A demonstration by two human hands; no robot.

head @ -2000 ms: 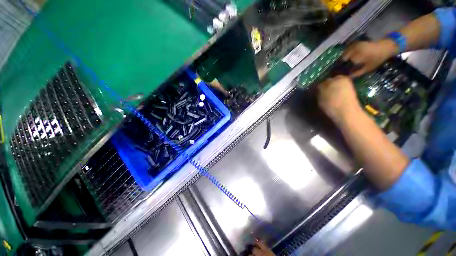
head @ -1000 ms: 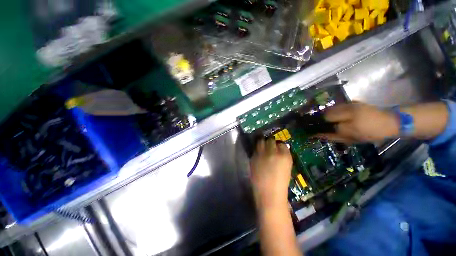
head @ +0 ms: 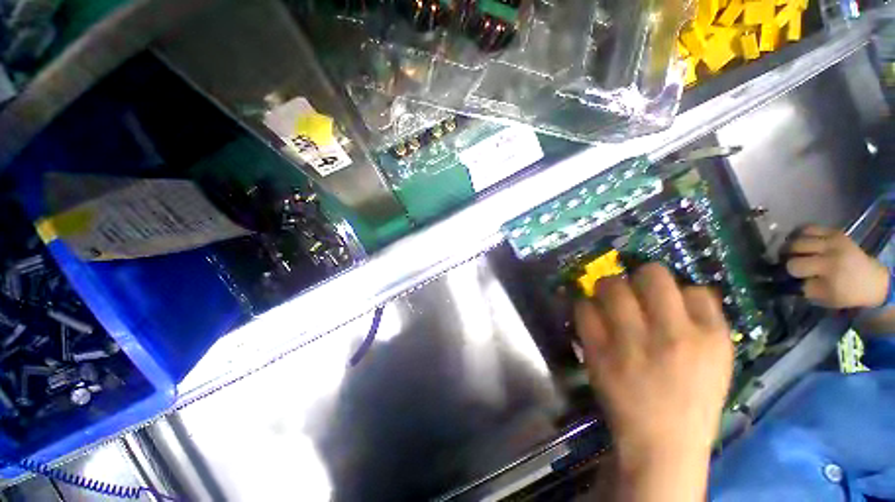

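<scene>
Neither of my own hands can be made out. Two bare hands belonging, it seems, to a person at the right are at the green circuit board point(head: 687, 230). One large hand point(head: 658, 338) comes from the bottom edge and lies over the board's left and lower part, its fingertips beside yellow blocks point(head: 600, 270); it hides the board below. The other hand point(head: 834, 270) has curled fingers beyond the board's right edge, beside a dark edge piece. A narrow green strip point(head: 584, 208) with pale repeated spots runs along the board's far edge.
Blue bin point(head: 103, 324) with black parts at left; small leaded components point(head: 289, 245) beside it. Clear blister packaging point(head: 579, 74) and loose yellow blocks point(head: 741, 34) lie beyond the conveyor rail point(head: 432, 260). Blue smock point(head: 805, 441) at lower right; coiled cord point(head: 78, 480) at lower left.
The view has swung right and closer. The hand at the bottom edge of the last view has left the picture. The strap-wearing person's upper hand has moved off the board to the right.
</scene>
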